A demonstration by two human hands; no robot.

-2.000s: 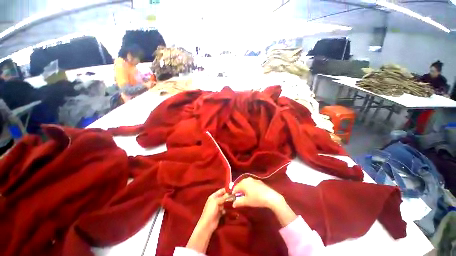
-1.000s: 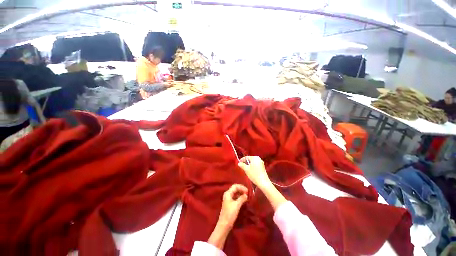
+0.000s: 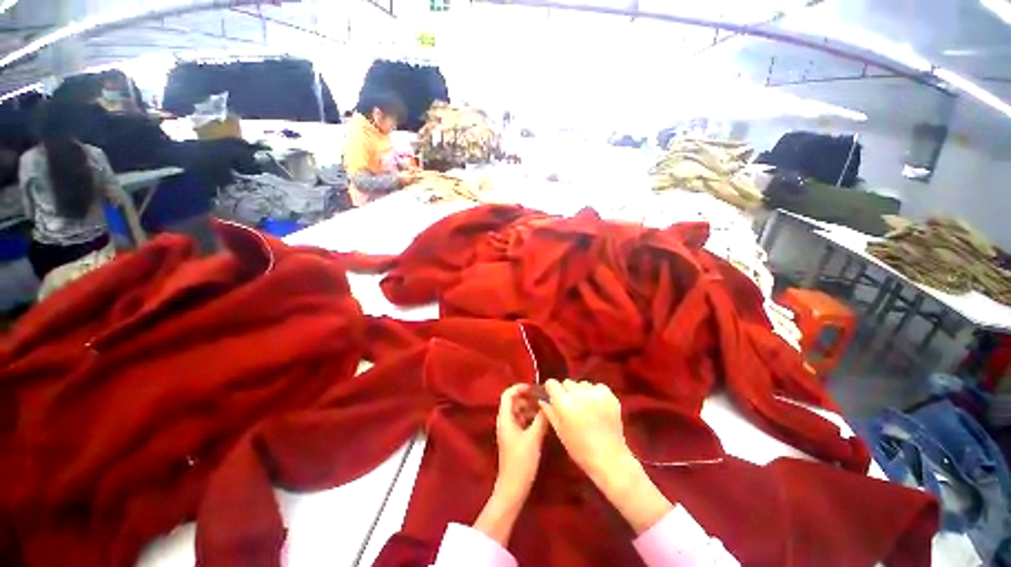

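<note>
A red garment [image 3: 477, 360] lies spread in front of me, with a thin whitish line along its neck opening and its sleeves out to both sides. My left hand [image 3: 521, 412] pinches the cloth at the lower end of the pale line. My right hand [image 3: 584, 419] is beside it, its fingertips touching those of the left. A small dark thing shows between the fingertips; it is too small to tell what it is or which hand holds it.
A heap of red garments [image 3: 599, 277] lies behind, another red pile [image 3: 166, 377] at left. White table [image 3: 333, 512] shows between. An orange stool [image 3: 818, 330] and blue denim [image 3: 942, 449] are at right. A person in orange [image 3: 368, 150] and another at left [image 3: 72, 199] are beyond.
My right hand has come down from the pale line to meet my left hand. The pale line's right part has opened outward. The view has turned left, showing more of the person at left.
</note>
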